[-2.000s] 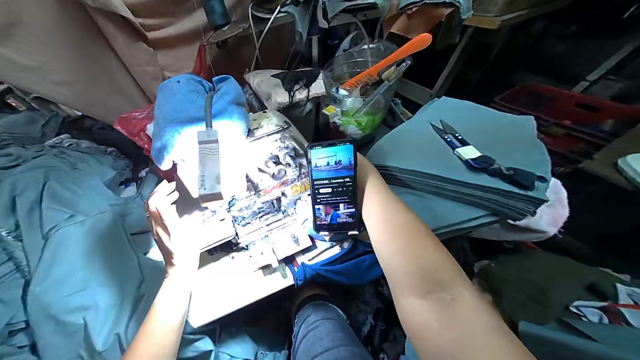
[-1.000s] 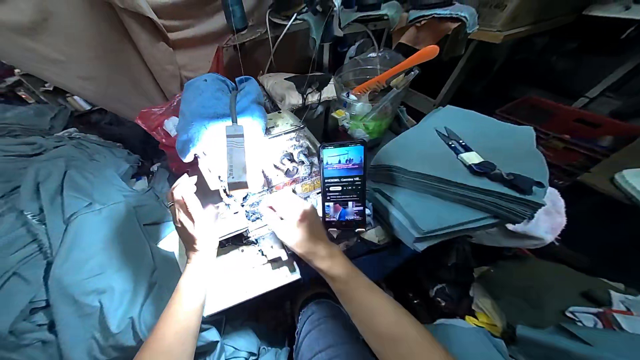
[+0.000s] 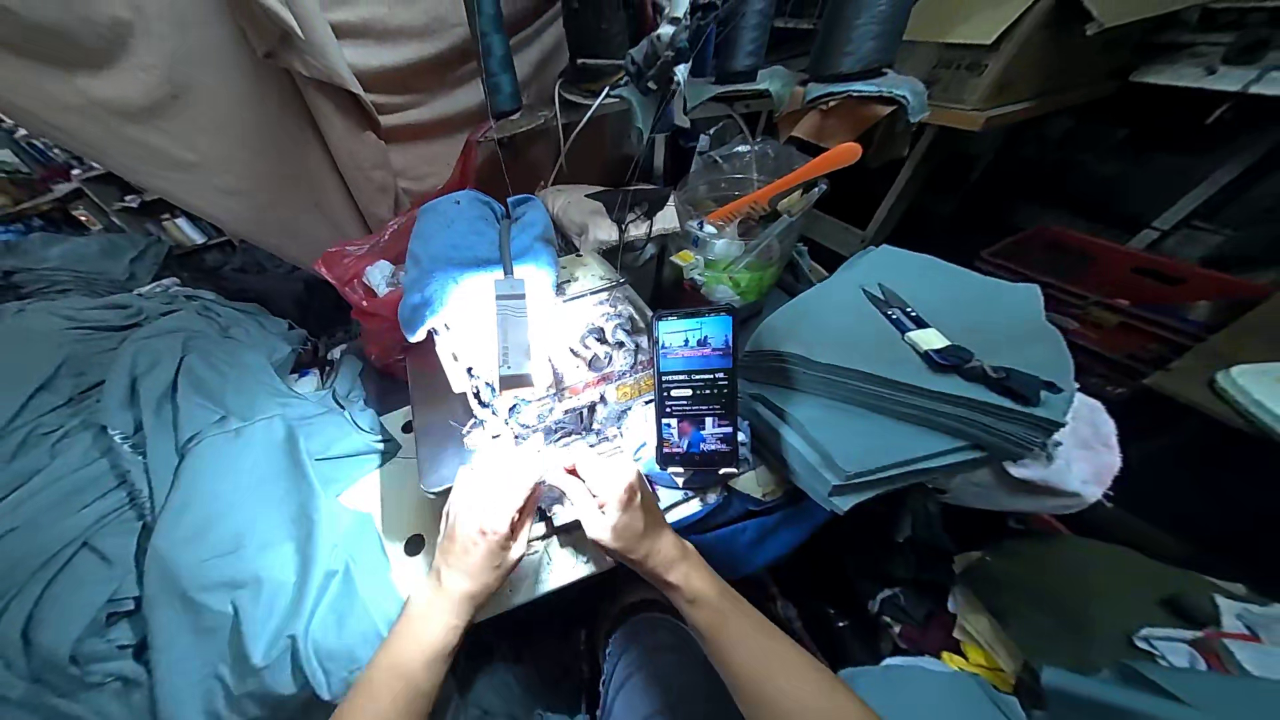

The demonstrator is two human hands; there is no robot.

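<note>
Under a bright lamp (image 3: 512, 330), my left hand (image 3: 492, 510) and my right hand (image 3: 612, 505) are close together at the front of a sewing machine (image 3: 600, 335) with exposed metal parts. Glare washes out the fingers, so whether they hold anything cannot be told. A smartphone (image 3: 696, 390) with a lit screen stands upright just right of the machine, beyond my right hand. Blue cloth (image 3: 475, 250) covers the machine's upper left part. To the right, dark-handled thread snips or scissors (image 3: 935, 345) lie on a stack of grey-green fabric pieces (image 3: 880, 400).
Grey-green cloth (image 3: 220, 480) is heaped at the left. Behind the phone stands a clear plastic container (image 3: 745, 230) holding an orange comb (image 3: 785, 185). A red plastic bag (image 3: 375, 290) hangs behind the machine's left side. Thread cones (image 3: 745, 40) stand at the back, a red crate (image 3: 1120, 280) at the right.
My right hand, by the phone two seconds ago, has come left to the front of the machine. My left hand has moved in beside it.
</note>
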